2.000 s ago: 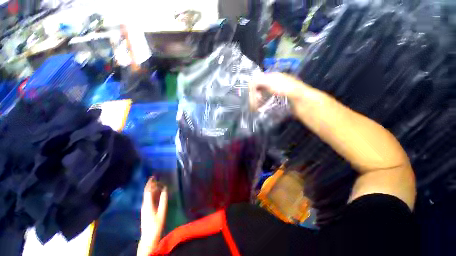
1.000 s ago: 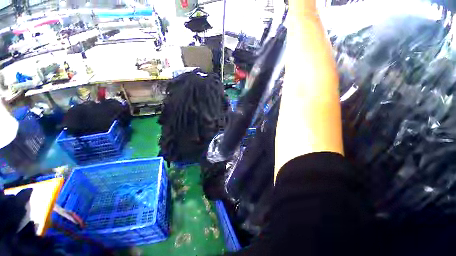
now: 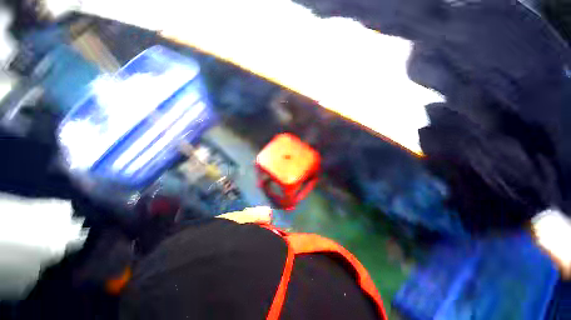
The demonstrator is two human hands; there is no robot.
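Observation:
The view is strongly blurred. A light blue basket (image 3: 147,137) at the upper left holds whitish, shiny film that looks like empty garment bags. A dark garment pile (image 3: 494,81) lies over the white table (image 3: 350,69) at the upper right. My right hand (image 3: 554,240) seems to be the pale, blurred shape cut off by the right edge; its fingers and any hold cannot be made out. A small skin-toned patch shows beyond my black sleeve at the lower middle, perhaps part of my left arm. No left hand can be made out.
A red plastic stool (image 3: 289,161) stands on the green floor between basket and table. The table's yellow edge runs diagonally. A blue crate (image 3: 482,284) is at the lower right. A whitish blurred shape (image 3: 37,244) is at the left edge.
The view has swung from the hanging bagged garments and floor crates to the basket, stool and table. My raised right arm and the bagged garments have left the picture.

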